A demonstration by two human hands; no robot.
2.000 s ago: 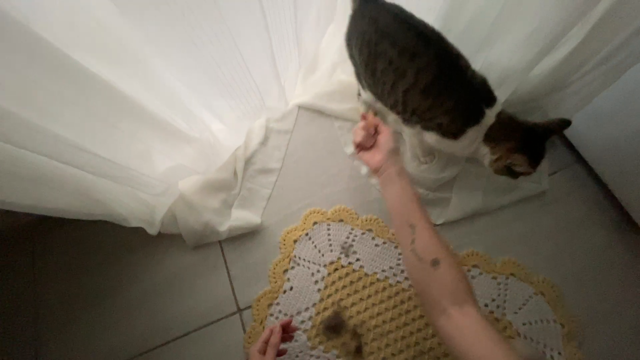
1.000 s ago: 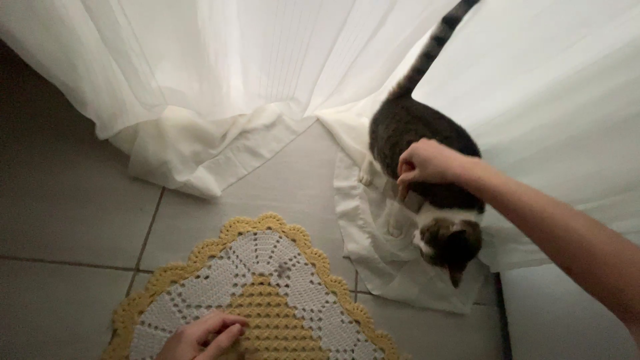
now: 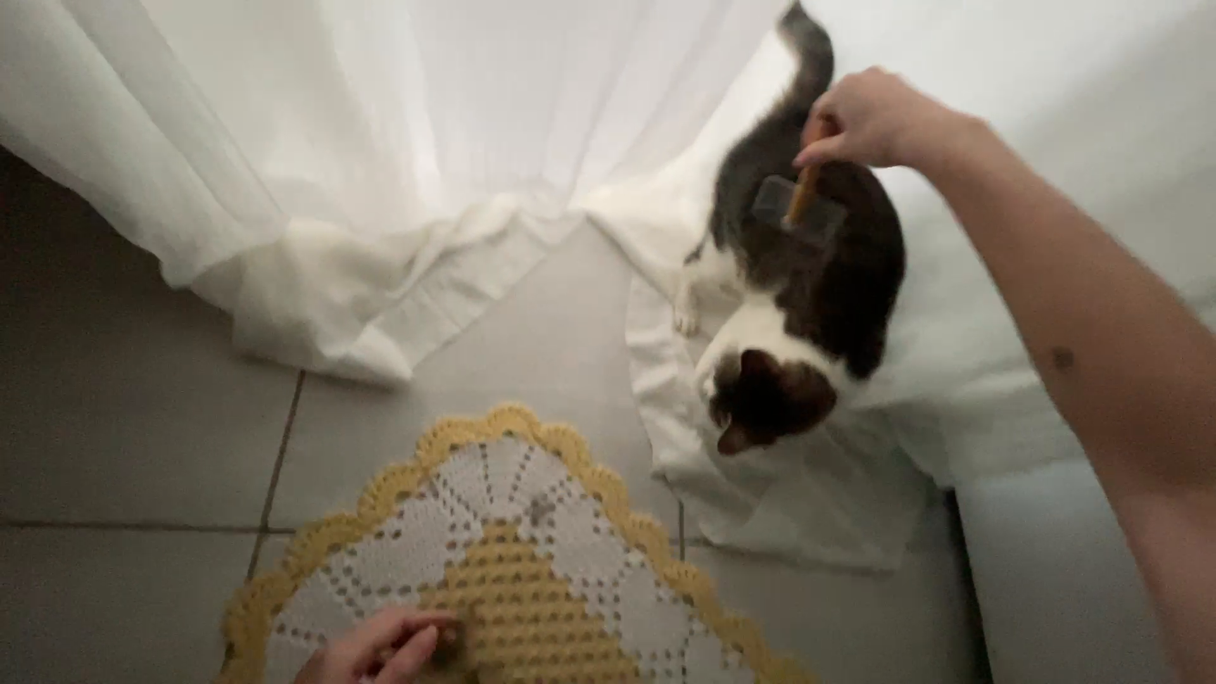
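My right hand (image 3: 855,123) is closed around the orange-brown handle of a brush (image 3: 803,204), whose clear, squarish head lies over the cat's back. The dark tabby-and-white cat (image 3: 855,266) is curled on the trailing curtain cloth, its head low and its tail up toward the top of the view. At the bottom, my left hand (image 3: 385,646) hovers over the crocheted rug (image 3: 541,589), fingers curled together. A dark blurred tuft (image 3: 465,636) shows beside its fingertips; whether the hand holds it cannot be told. The brush's underside is hidden.
White sheer curtains (image 3: 332,285) hang across the back and pool on the grey floor tiles (image 3: 142,427). The yellow and white rug has a scalloped edge and a small dark spot near its corner. A pale flat surface (image 3: 1045,570) stands at the lower right.
The cat has turned from facing right to curling with its head toward the rug. My right hand has moved up from near its shoulders to its back; the brush now shows plainly.
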